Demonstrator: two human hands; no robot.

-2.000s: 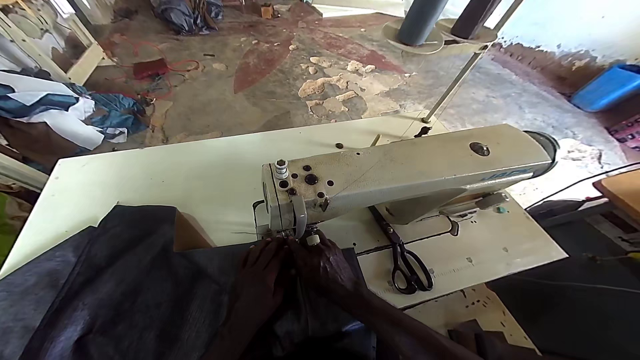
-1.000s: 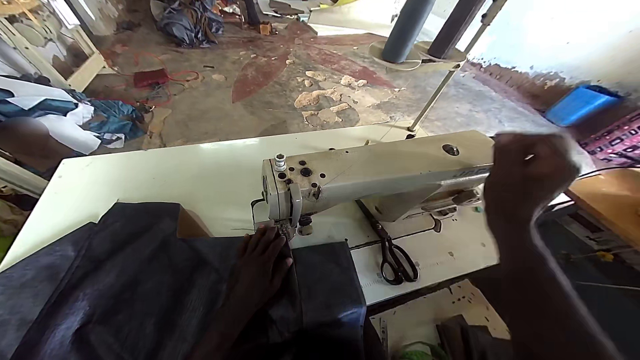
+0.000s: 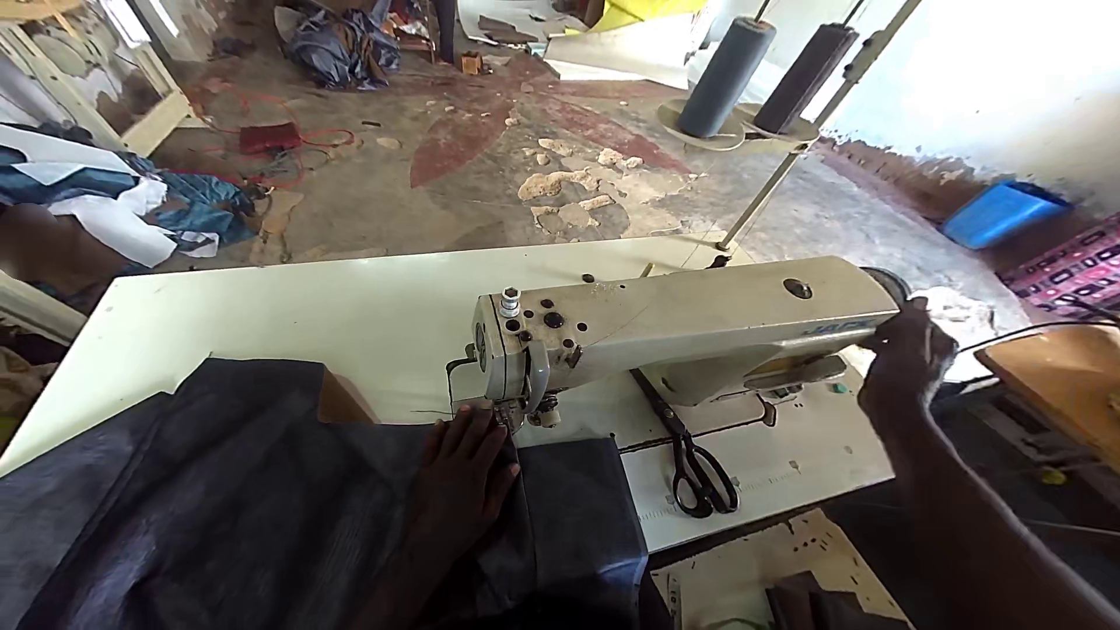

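A dark grey piece of fabric lies over the front of the sewing table and runs under the needle end of an industrial sewing machine. My left hand rests flat on it, fingertips close to the presser foot. At the machine's right end, my right hand is on the handwheel, its fingers curled at the rim. Whether they grip it is hard to tell. Black-handled scissors lie on the table below the machine arm, between my hands.
Two thread cones stand on a holder behind the machine. Cloth scraps are heaped at the left. A blue container is by the right wall. An orange-brown surface lies beyond my right forearm, and dark scraps sit below the table edge.
My right hand was beside my left at the needle, then raised at the machine's right end, and is now at the handwheel. My left hand has stayed on the fabric near the needle.
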